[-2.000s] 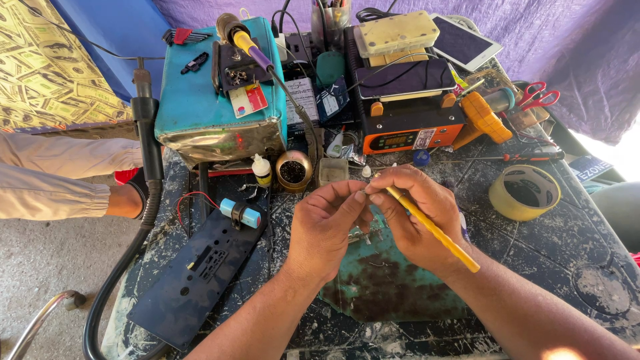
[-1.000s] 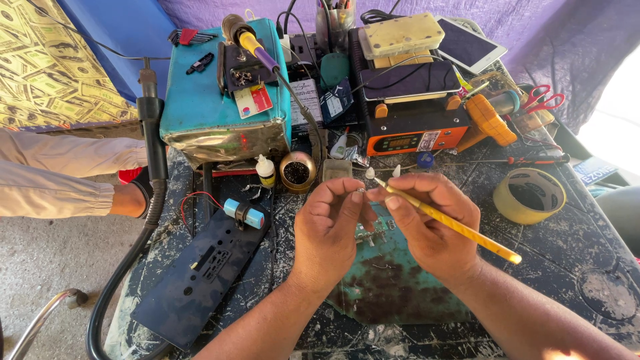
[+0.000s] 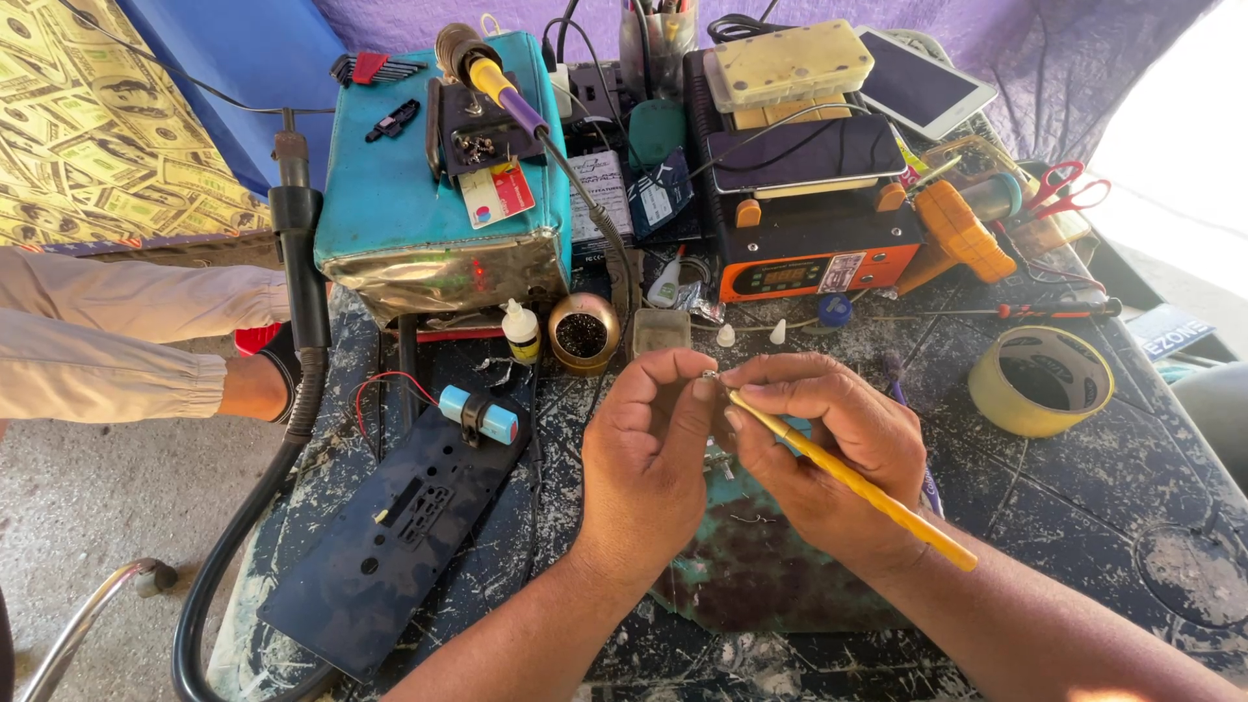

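My left hand point(image 3: 653, 453) pinches a tiny metal part point(image 3: 710, 374) between thumb and forefinger. Close to its right, my right hand point(image 3: 829, 448) holds a slim yellow-handled tool point(image 3: 858, 483), whose tip is hidden by the fingers near the small part. Both hands are over a stained green work mat point(image 3: 770, 556) with small bits on it. Beyond the hands stand two small white nozzle caps point(image 3: 725, 335), a clear square dish point(image 3: 661, 331) and a round brass-coloured pot point(image 3: 583, 334). A small dropper bottle point(image 3: 521, 331) is left of the pot.
On the left lie a black plastic panel point(image 3: 390, 546) with a blue cylindrical cell point(image 3: 478, 415) and a hot-air hose point(image 3: 310, 370). Behind are a teal-covered box point(image 3: 439, 195) and an orange-fronted station point(image 3: 819, 273). A tape roll point(image 3: 1041, 382) and a screwdriver point(image 3: 1058, 309) sit right. A person's legs point(image 3: 127, 331) show at left.
The fingertips of both hands have come closer together around the tiny part. The yellow-handled tool now slants more steeply downward than one second ago.
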